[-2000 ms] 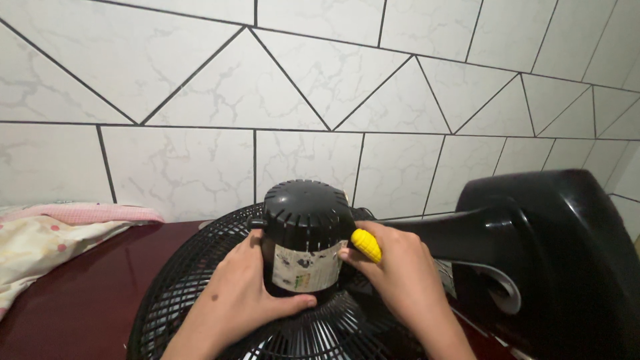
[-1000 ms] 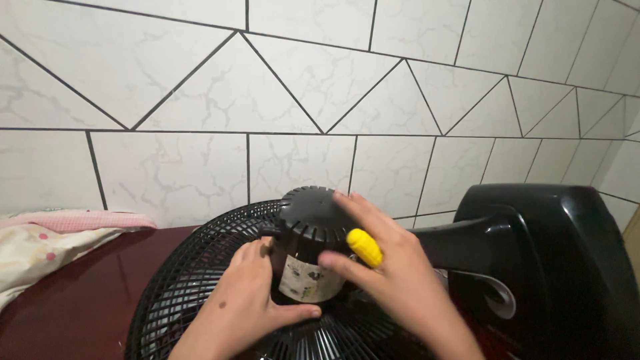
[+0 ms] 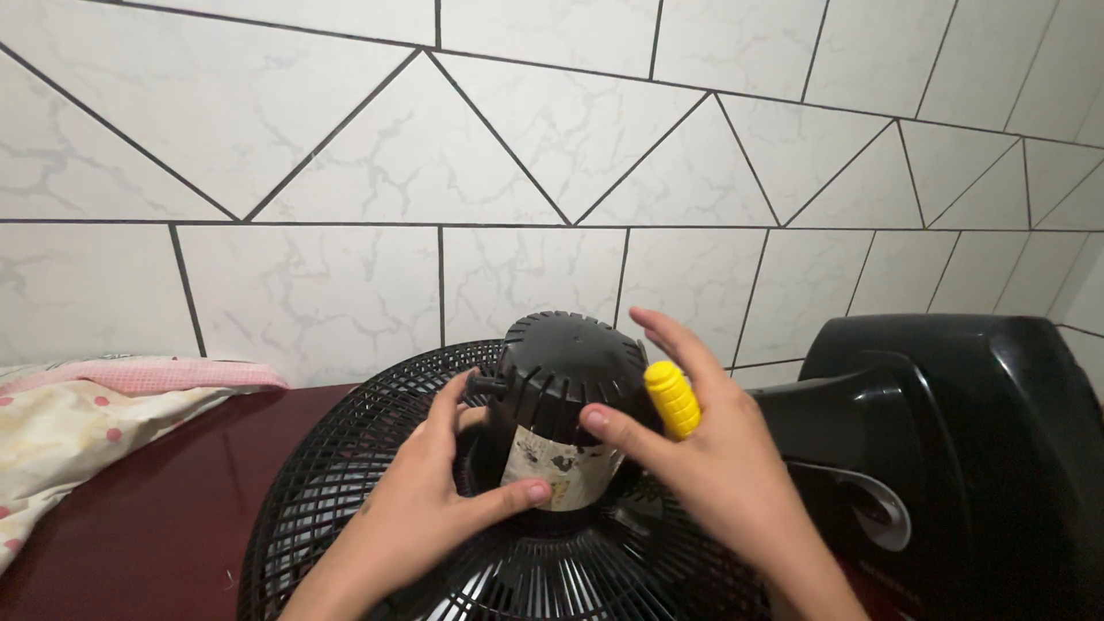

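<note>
A black electric fan lies face down, its slotted motor housing (image 3: 573,366) upright in the middle of the round black grille (image 3: 319,457). My left hand (image 3: 431,483) grips the housing's left side, its thumb by the worn label (image 3: 561,470) and its fingers behind, near a small black knob (image 3: 486,386). My right hand (image 3: 716,448) is at the housing's right side, thumb against it near the label's top, fingers spread and raised. A yellow ribbed handle (image 3: 673,399) rests between that thumb and fingers; the rest of the tool is hidden.
The fan's black neck and base (image 3: 949,431) extend to the right. A dark red tabletop (image 3: 172,509) lies under the grille. A cloth with pink dots and a pink checked edge (image 3: 112,414) covers its left end. A white tiled wall (image 3: 345,293) rises close behind.
My right hand has gone from low on the housing's side to its top, then off to the right with fingers raised. My left hand stays around the left side.
</note>
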